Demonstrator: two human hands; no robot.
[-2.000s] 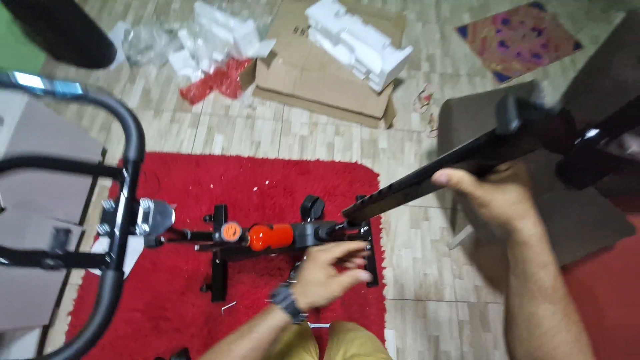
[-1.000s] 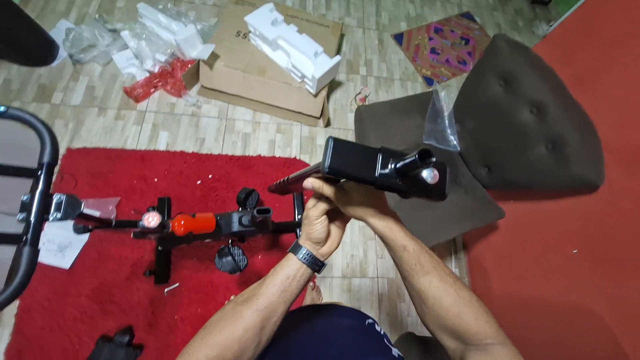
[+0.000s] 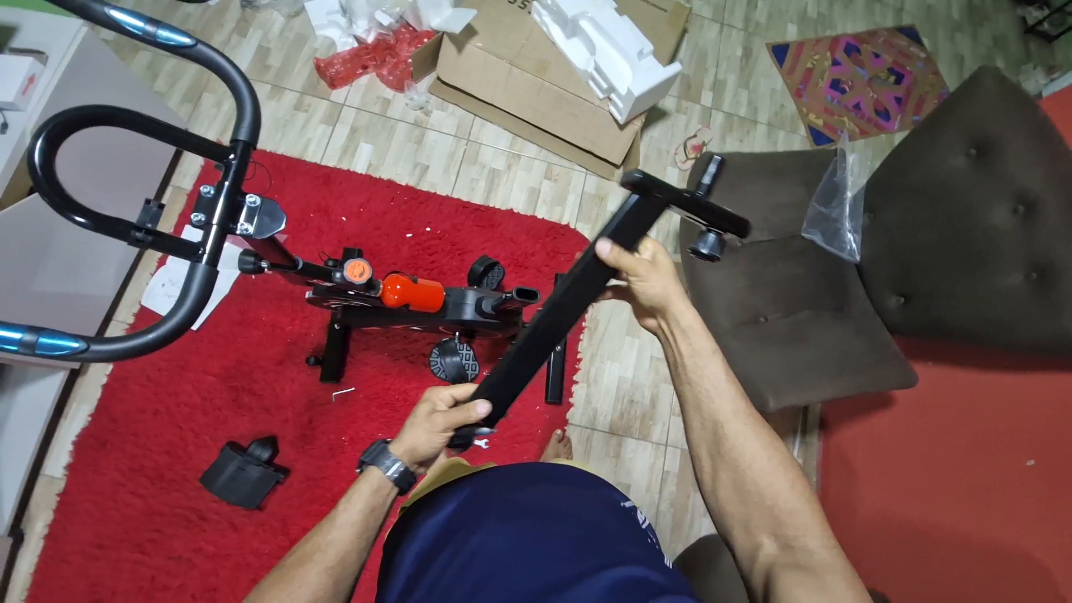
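Observation:
My left hand point(image 3: 440, 419) grips the lower end of a black metal seat post point(image 3: 553, 318), close to my body. Higher up, my right hand point(image 3: 643, 276) is closed around the same post, just below its crosspiece with a round knob. The post slants from lower left to upper right. Beyond it, an exercise bike frame point(image 3: 394, 314) stands on the floor, with an orange bottle point(image 3: 412, 292) on it and a pedal point(image 3: 454, 360) at its near side. The black handlebar point(image 3: 245, 117) rises at the left.
A red rug point(image 3: 201, 394) lies under the bike, with a black pouch point(image 3: 244, 471) and a small hex key point(image 3: 343, 392) on it. A cardboard box point(image 3: 536, 75) bears white foam packing point(image 3: 603, 59). A padded brown chair point(image 3: 770, 318) stands at the right.
The post, held end-on toward the camera a second ago, now lies slantwise across my front. My hands, together on it then, are now apart along it.

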